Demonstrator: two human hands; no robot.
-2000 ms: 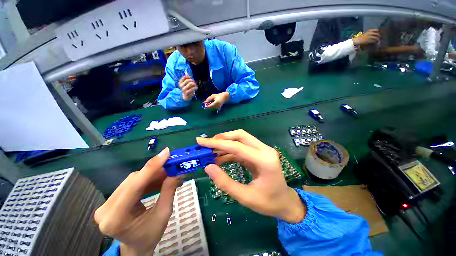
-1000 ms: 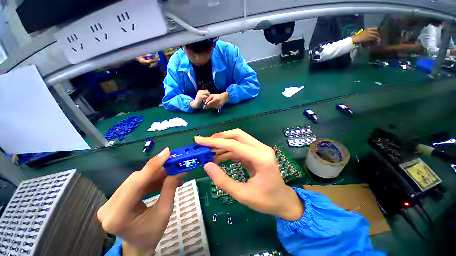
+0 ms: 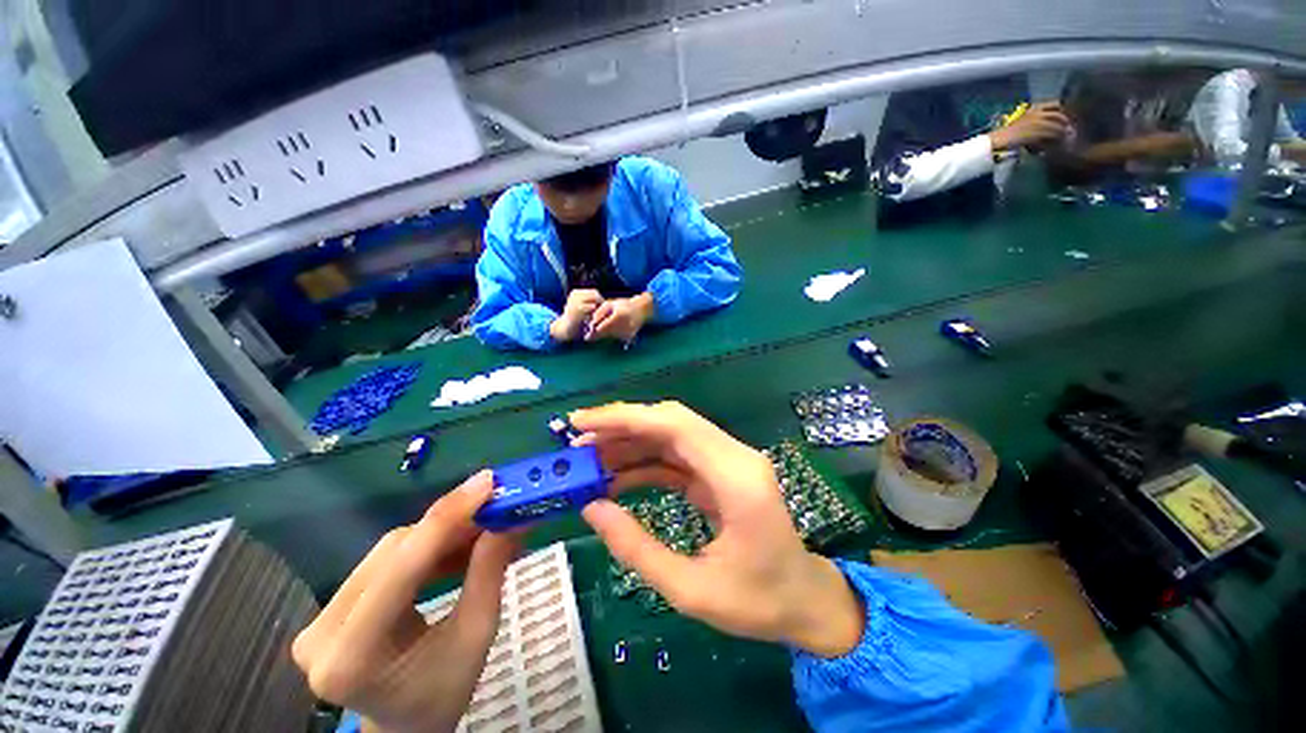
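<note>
A finger-length deep-blue plastic unit (image 3: 544, 484) is held up level in front of me between both hands. Its upper face shows two dark round recesses, and a darker window shows on the side towards me. My left hand (image 3: 416, 616) pinches its left end between thumb and fingers. My right hand (image 3: 716, 523) grips its right end, index finger on top and thumb below. The palms and the unit's far side are hidden.
Tray stack (image 3: 158, 630) at left, blister tray (image 3: 523, 652) below my hands. Green circuit panels (image 3: 816, 494), tape roll (image 3: 934, 476), cardboard pad (image 3: 1003, 609) and black soldering station (image 3: 1167, 501) to the right. Small blue units (image 3: 964, 335) lie behind. A person in blue (image 3: 602, 258) sits opposite.
The blue unit has tilted, so its top face with the recesses shows more and its lit window less. The view has shifted slightly. Both hands keep their hold.
</note>
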